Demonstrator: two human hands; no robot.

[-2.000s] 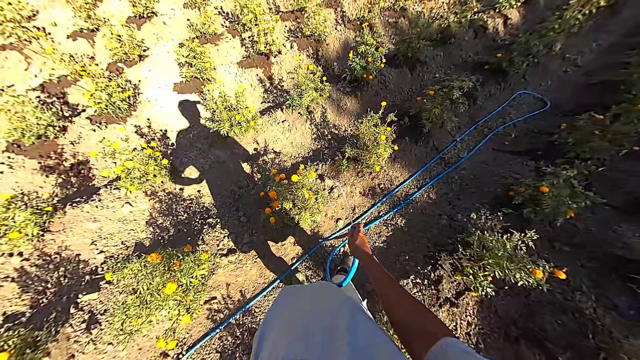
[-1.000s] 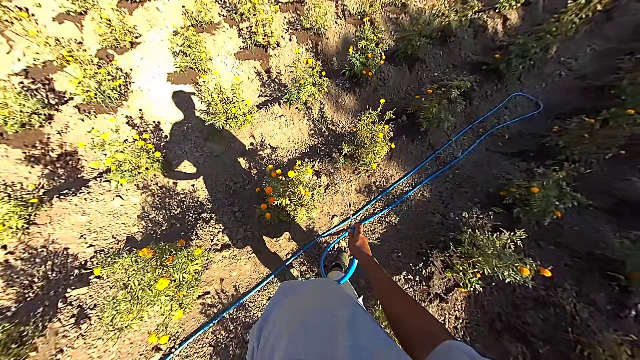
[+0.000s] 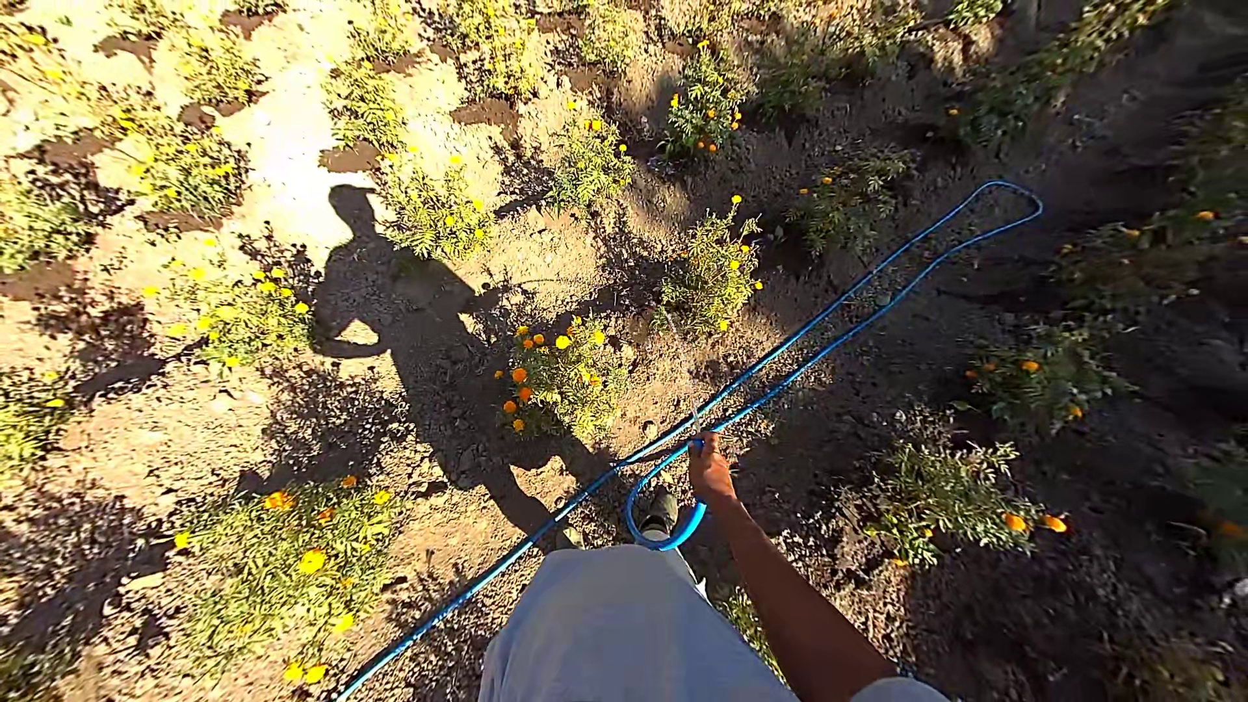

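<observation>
My right hand (image 3: 711, 468) is closed around the end part of a blue hose (image 3: 817, 338), just in front of my body. A small loop of the hose hangs below the hand, over my shoe (image 3: 662, 509). A thin stream of water (image 3: 684, 366) seems to leave the hose end toward a marigold plant with yellow flowers (image 3: 715, 273). The rest of the hose lies on the soil in a long narrow bend to the upper right and runs off at the lower left. My left hand is out of view.
Marigold plants stand in rows on dry, rough soil. One with orange flowers (image 3: 575, 375) grows just beyond the hose, another (image 3: 292, 565) at lower left, and one (image 3: 951, 497) to the right of my arm. Dark damp-looking patches (image 3: 351, 157) show near plants farther off. My shadow falls ahead.
My right hand keeps its hold on the hose and has hardly moved. The far bend of the hose lies as before. The view has shifted slightly.
</observation>
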